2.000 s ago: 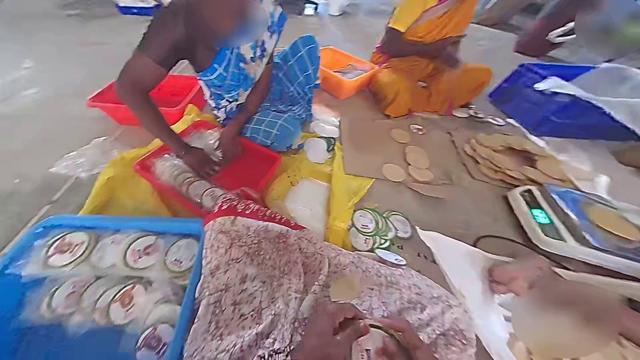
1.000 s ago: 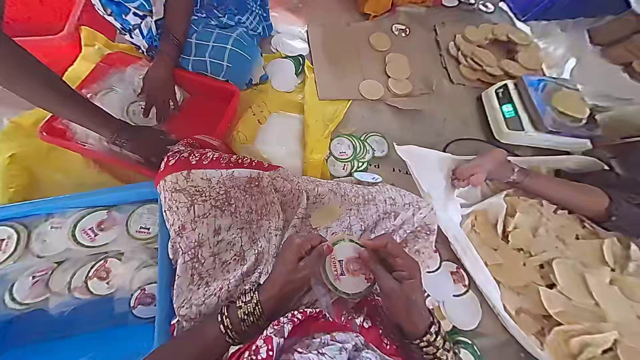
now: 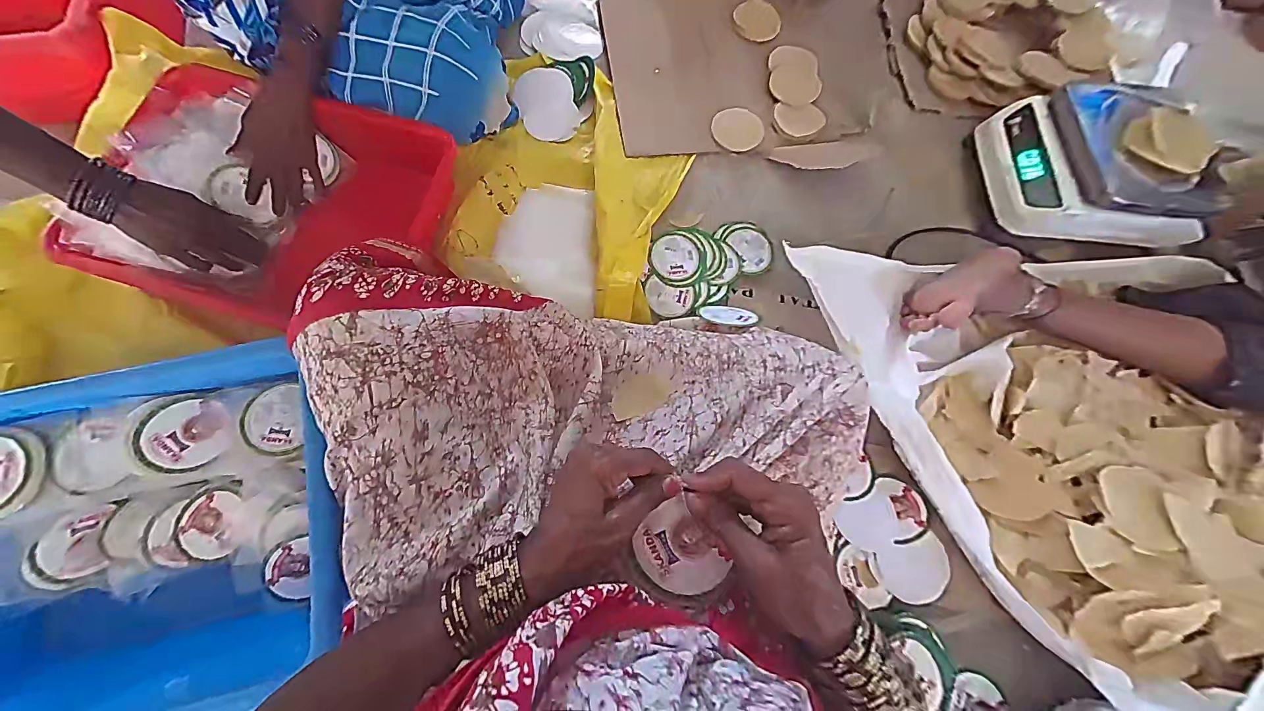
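Note:
Between both my hands, over my lap, is a clear plastic packet point(image 3: 681, 548) with a round printed label in it. My left hand point(image 3: 602, 513) grips its upper left edge. My right hand point(image 3: 775, 543) pinches the top edge, the two sets of fingertips close together. A single flat tan disc point(image 3: 640, 394) lies on the patterned cloth point(image 3: 454, 415) over my knees. To the right of my right hand, round labels point(image 3: 913, 568) lie on the floor beside the cloth. More green-rimmed labels point(image 3: 678, 257) are heaped beyond my knees.
At left stands a blue crate point(image 3: 158, 642) of packets. A co-worker's hands reach into a red tray point(image 3: 395, 188). At right, another person's hand point(image 3: 973, 286) is at a white sheet point(image 3: 849, 296) heaped with tan discs point(image 3: 1116, 494). A digital scale point(image 3: 1086, 188) stands behind, near cardboard point(image 3: 671, 89) with discs.
My fingertips have come together at the packet's top edge; one second ago they held its sides. The view has tilted down since the oldest frame.

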